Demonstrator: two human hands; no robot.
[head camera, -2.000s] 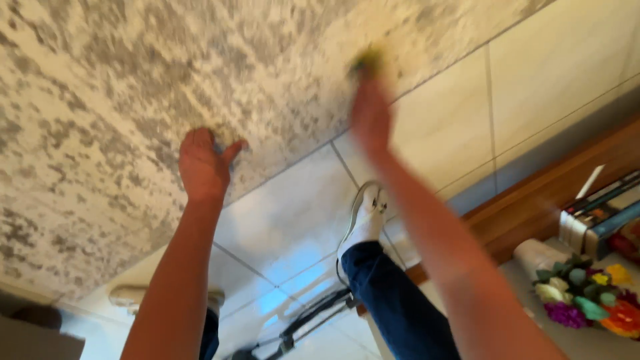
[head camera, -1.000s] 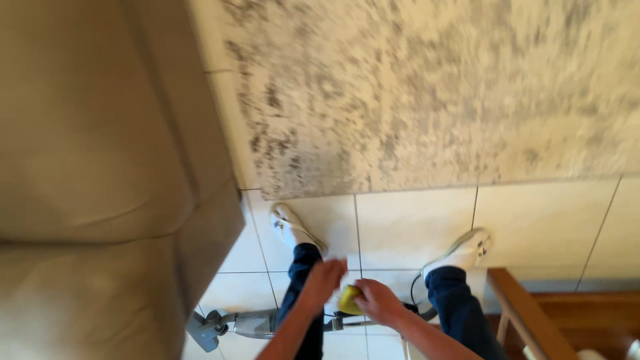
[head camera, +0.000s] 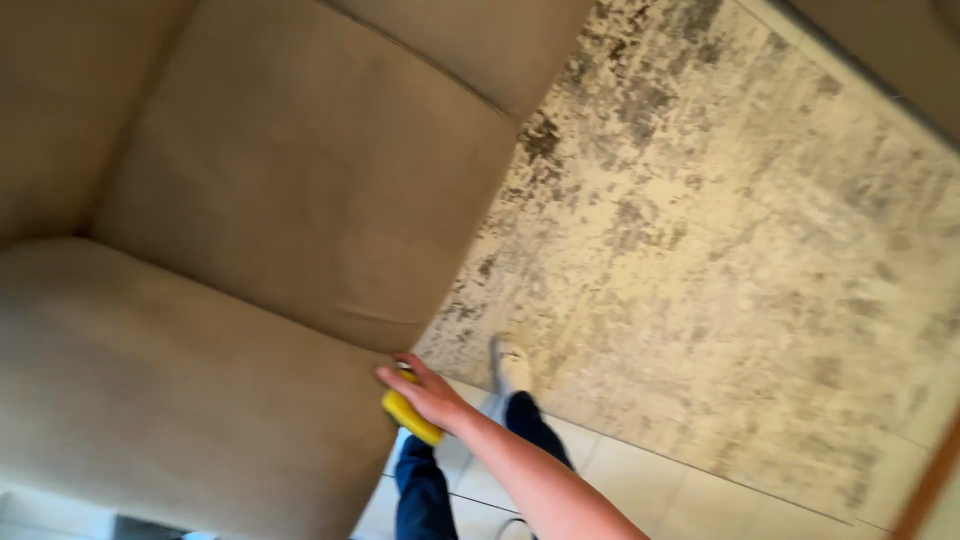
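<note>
My right hand (head camera: 426, 394) is closed around a yellow object (head camera: 412, 420), perhaps a brush or sponge. It is at the front corner of the armrest (head camera: 187, 375) of a beige upholstered sofa (head camera: 300, 165), beside the seat cushion's edge. The object's exact kind is unclear. My left hand is out of the frame. Right of the sofa lies a mottled cream and grey rug (head camera: 675, 285), and one of my shoes (head camera: 514, 364) is at its edge.
Light floor tiles (head camera: 637, 472) run along the rug's near edge. A wooden edge (head camera: 930, 480) stands at the lower right. A dark-edged brown surface (head camera: 885, 52) is at the upper right. Part of a dark object (head camera: 142, 528) shows below the armrest.
The view has swung left, onto the sofa. My right hand, over the rug two seconds ago and near my left hand one second ago, is now at the sofa's armrest. My left hand has left the view.
</note>
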